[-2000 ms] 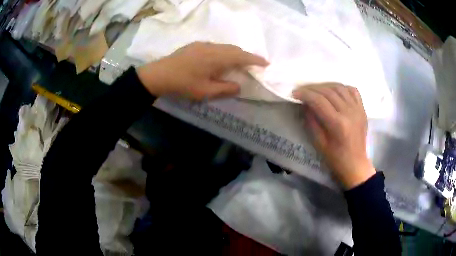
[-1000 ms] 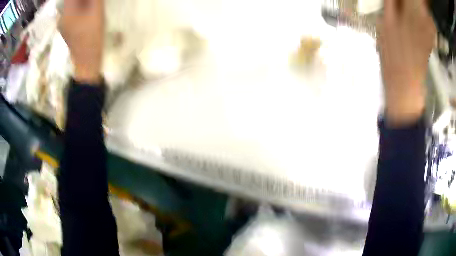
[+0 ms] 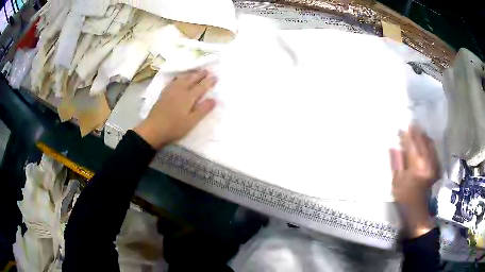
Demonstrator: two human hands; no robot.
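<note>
A white garment piece (image 3: 314,111) lies spread out on the pale table, so bright that its surface detail is lost. My left hand (image 3: 178,106) rests flat on its left part with the fingers a little apart. My right hand (image 3: 416,170) is at its right edge, blurred, with the fingers extended. Neither hand is seen to grip the cloth. The cloth's front edge lies just behind the ruler marks (image 3: 298,202) along the table's front edge.
A ragged pile of cream cut pieces (image 3: 101,53) with brown paper bits lies at the left. The pale machine head (image 3: 468,106) and its metal parts (image 3: 470,196) stand at the right. Crumpled cloth (image 3: 42,207) hangs below at left beside a yellow bar (image 3: 66,160).
The cloth, bunched between my hands two seconds ago, now lies spread out. My hands were raised far apart one second ago and have come down to its left part and right edge.
</note>
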